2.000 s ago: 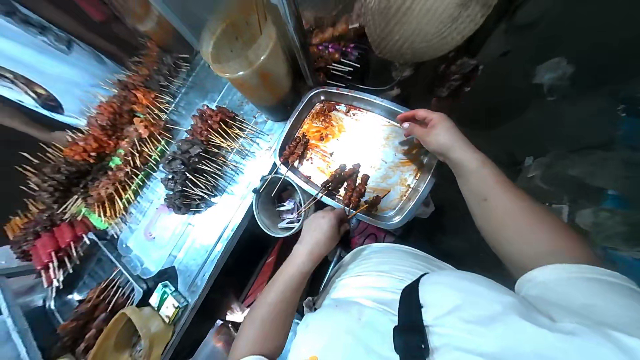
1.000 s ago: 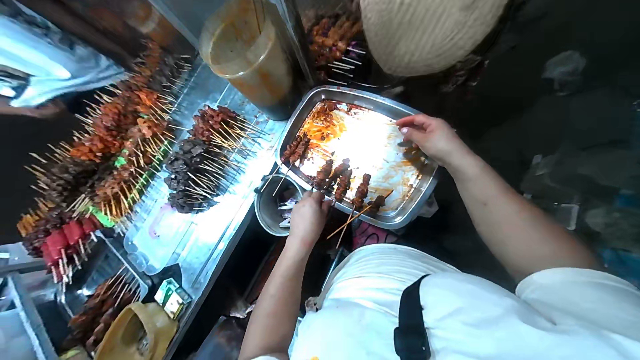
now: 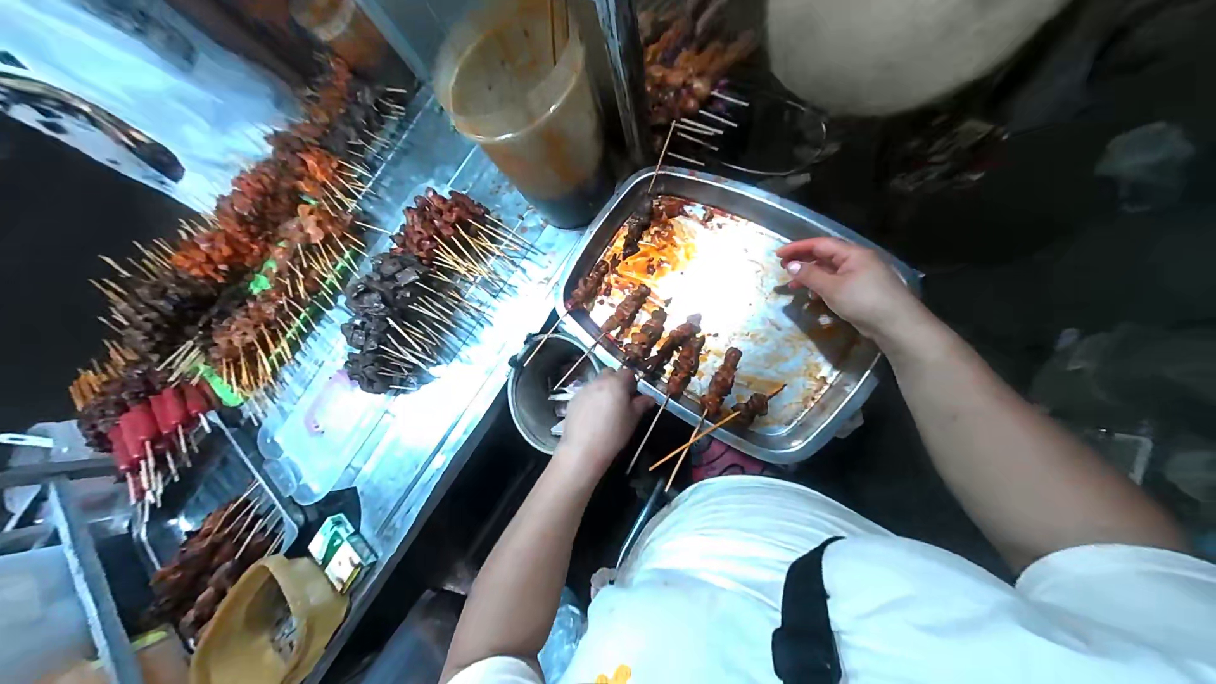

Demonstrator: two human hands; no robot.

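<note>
A rectangular metal tray (image 3: 817,446) with orange-red sauce holds several meat skewers (image 3: 686,366), their sticks leaning over the near rim. My left hand (image 3: 605,413) is at the tray's near left rim, fingers closed among the skewer sticks; its fingertips are partly hidden, so what it grips is unclear. My right hand (image 3: 841,285) hovers over the tray's right part, thumb near the index finger, holding nothing visible. One skewer (image 3: 638,226) rests at the far left corner, its stick pointing away. A metal pot (image 3: 534,418) with pale pieces inside stands beneath the left rim.
On the metal counter (image 3: 446,423) at left lie dark meat skewers (image 3: 380,313) and a long heap of mixed skewers (image 3: 228,247). A plastic tub of brown sauce (image 3: 522,123) stands behind the tray. A yellow container (image 3: 318,598) sits lower left; a woven hat (image 3: 902,47) is at the top.
A skewer now lies at the tray's far left corner, and more skewers stand along the near rim. My left hand has shifted slightly along that rim. My right hand stays over the right side.
</note>
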